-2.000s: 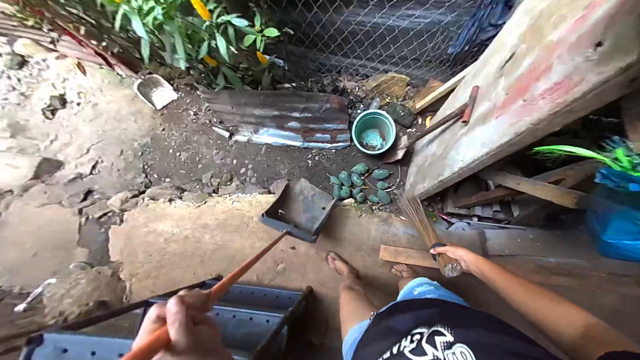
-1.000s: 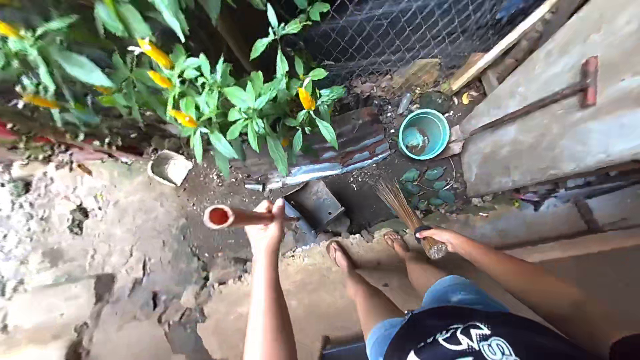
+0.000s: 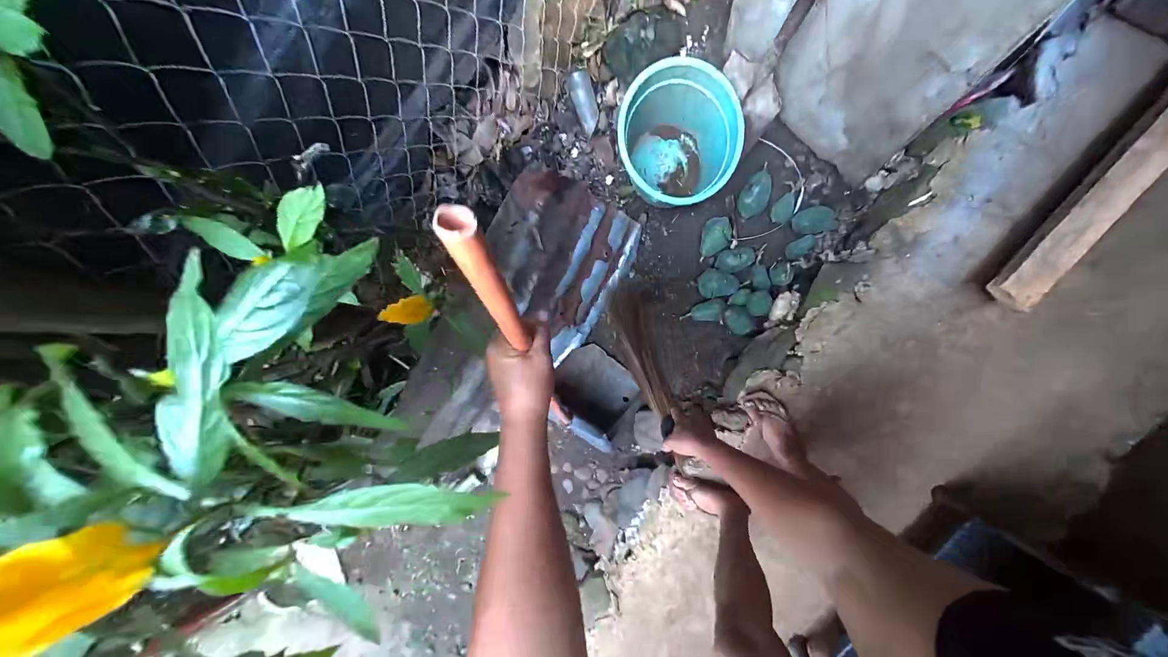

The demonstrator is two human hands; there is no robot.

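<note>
My left hand (image 3: 520, 370) grips an orange-brown tubular handle (image 3: 484, 278), its open end up. Below that hand, the long-handled dustpan (image 3: 593, 388) rests on the dirt, partly hidden by my hand and forearm. My right hand (image 3: 691, 433) is closed around the bound end of a stick broom (image 3: 643, 351). The broom's blurred bristles point up and left in the view, over the ground at the dustpan's right side. Beyond the broom stands a teal plastic bucket (image 3: 733, 137) with some murky contents at its bottom.
A green plant with yellow flowers (image 3: 265, 392) fills the left. Wire mesh fencing (image 3: 365, 100) runs behind it. Corrugated metal sheet (image 3: 557, 246) lies by the dustpan. Several low green leaves (image 3: 735, 260) grow below the bucket. Rough stones edge the concrete (image 3: 922, 365); a wooden board (image 3: 1086, 210) is at right.
The dustpan, on the concrete two seconds ago, now sits on the dirt beside the metal sheet. The broom in my right hand has come close to it. The view has turned and moved nearer.
</note>
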